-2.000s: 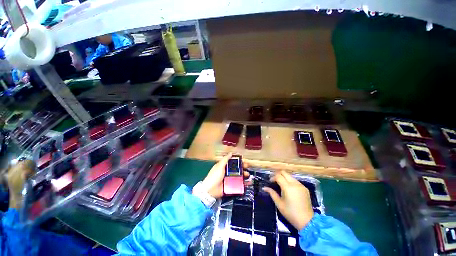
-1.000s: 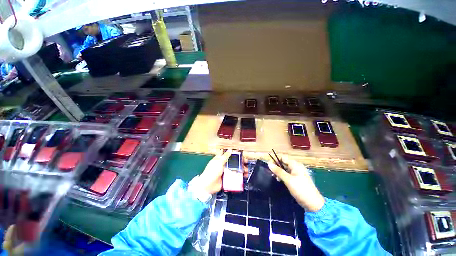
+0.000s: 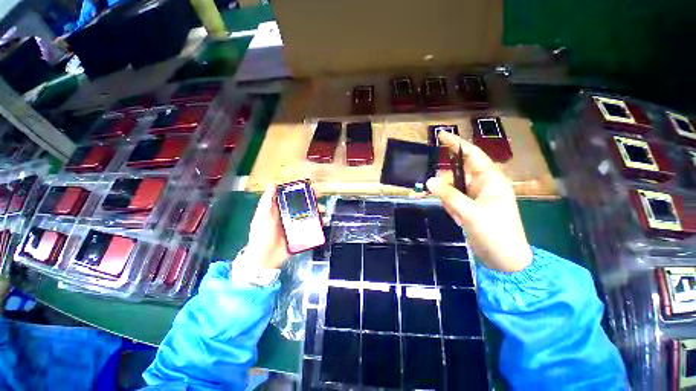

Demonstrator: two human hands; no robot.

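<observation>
My left hand [image 3: 263,233] holds a red device [image 3: 301,218] upright, its pale-framed display area uncovered and facing me. My right hand [image 3: 484,202] holds a glossy black front panel [image 3: 410,163] raised above the panel tray, to the right of the device and apart from it. A thin dark tool, perhaps tweezers, also shows in my right hand. The panel tray [image 3: 381,311] with its grid of black rectangles lies below and between my hands; one area at its upper left shows crinkled clear plastic.
Devices in a clear working tray stand on the tan board [image 3: 397,137], before the cardboard backboard [image 3: 389,38]. Stacked blister trays stand left [image 3: 145,221] and right [image 3: 610,206]. Crinkled clear plastic [image 3: 290,305] lies beside the panel tray. Blue clothing of another person [image 3: 61,355] shows lower left.
My right hand has lifted the black panel up off the tray. My left hand has moved left with the device. The view has tilted down, and the tray being moved at the left now rests lower.
</observation>
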